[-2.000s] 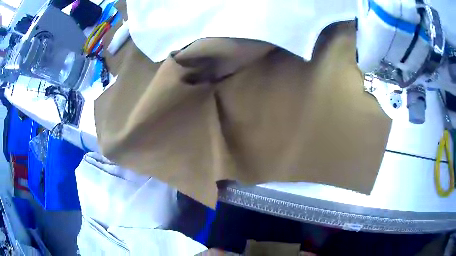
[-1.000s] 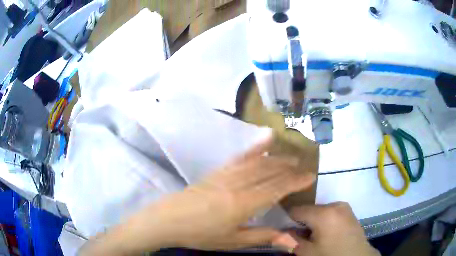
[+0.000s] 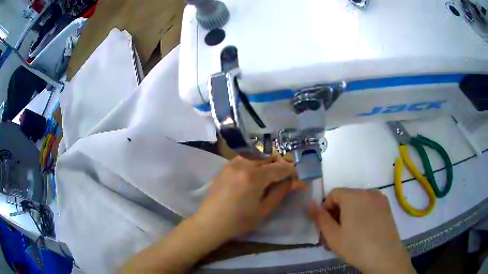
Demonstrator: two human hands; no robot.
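Note:
The garment panels (image 3: pixel 155 160), pale side up with brown showing beneath at some edges, spread left of and under the sewing machine head (image 3: pixel 348 59). My left hand (image 3: pixel 246 195) is at the panels' edge just below the needle area, its bent fingertips gripping the cloth; they partly hide the presser foot. My right hand (image 3: pixel 361 225) is at the panels' right edge, nearer the table front, with thumb and forefinger pinching the edge; these fingertips are slightly blurred. The chrome lever guard (image 3: pixel 225 109) stands above my left fingertips.
Scissors with yellow and green handles (image 3: pixel 417 176) lie right of my right hand. A grey measuring scale (image 3: pixel 449 235) follows the table's curved front edge. Brown cloth (image 3: pixel 117 27) lies behind the pale panels. Coloured-handled tools (image 3: pixel 49 144) and a clear container (image 3: pixel 16 174) are at left.
The panels were spread brown side up, then turned pale side up beside the machine. My left hand has moved up to the needle area; my right hand has moved to the panels' right edge.

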